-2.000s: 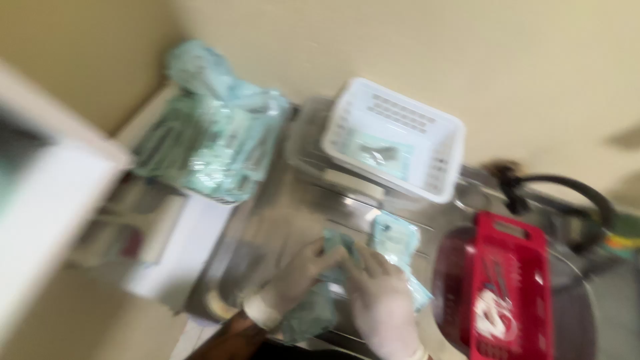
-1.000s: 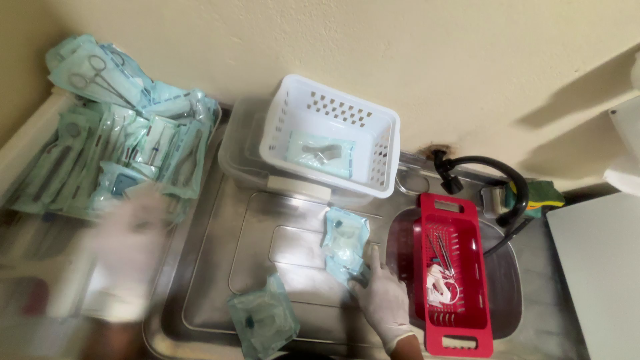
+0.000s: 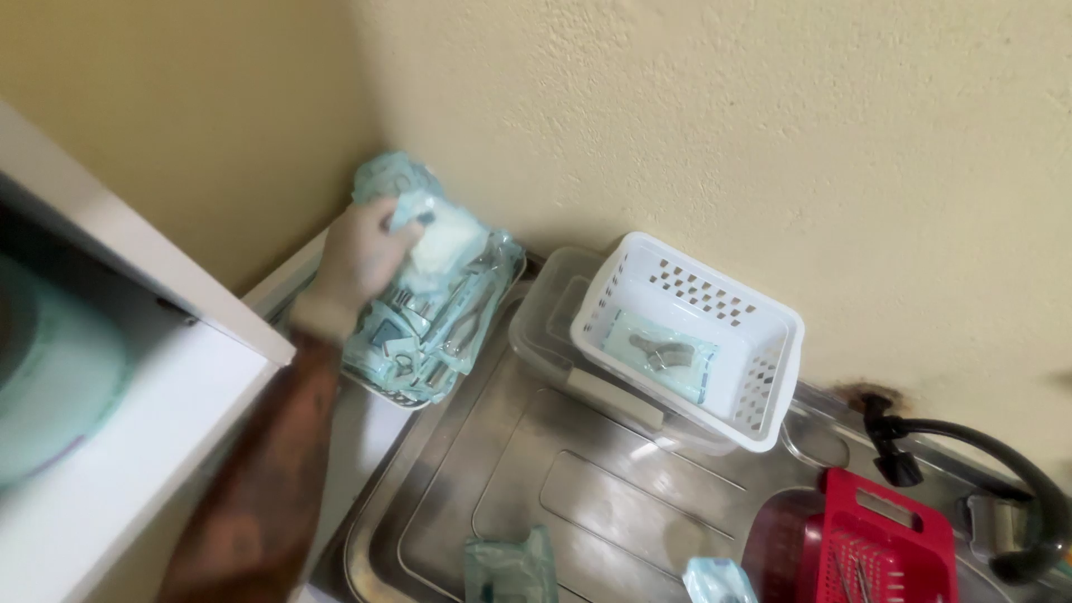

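My left hand (image 3: 360, 251), in a pale glove and somewhat blurred, pinches a sterilization pouch (image 3: 444, 239) above a basket heaped with pouched metal instruments (image 3: 427, 335). My right hand is out of view. One pouched instrument (image 3: 662, 352) lies inside the white perforated plastic basket (image 3: 779, 402). On the steel drainboard, a pouch (image 3: 511, 569) shows at the bottom edge, and another pouch (image 3: 720, 579) lies farther right, partly cut off by the frame.
A clear plastic container (image 3: 548, 310) sits under the white basket. At the lower right a red plastic basket (image 3: 892, 536) holds metal instruments over the sink, near a black faucet (image 3: 971, 427). A white cabinet (image 3: 167, 377) with a pale green roll (image 3: 59, 368) stands close at left.
The left hand now holds a pouch over the heap of pouches. My right hand, beside a pouch on the drainboard one second ago, has left the view. The view has shifted.
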